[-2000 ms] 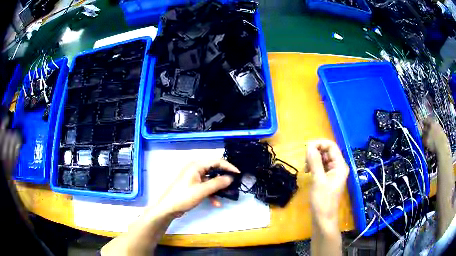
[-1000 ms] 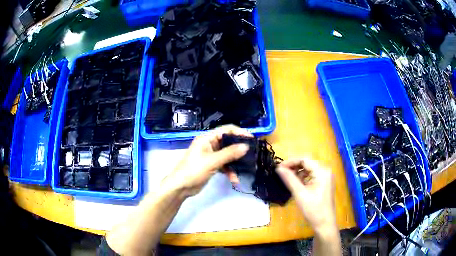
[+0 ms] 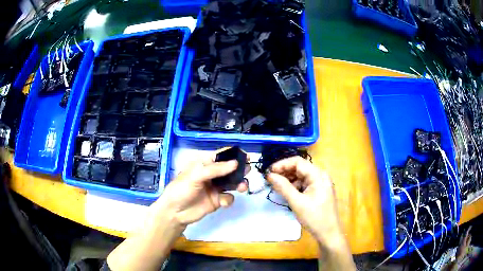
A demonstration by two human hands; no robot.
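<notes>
My left hand holds a small square black housing above the white work sheet, thumb across its near side. My right hand is just right of it, thumb and forefinger pinched together beside the pile of sealing rings. A thin black sealing ring hangs as a loop below its fingertips; the fingertips appear closed on it. Part of the pile is hidden behind my right hand. The housing and my right hand are apart.
The tray of fitted housings stands left. The bin of loose housings stands behind my hands. A bin of cabled units is at the right, another at the far left. Another person's hand shows at the lower right edge.
The view has shifted, so the bins sit further right. My left hand has turned the housing more upright. My right hand has moved in from the right, and a thin loop now hangs from its fingers.
</notes>
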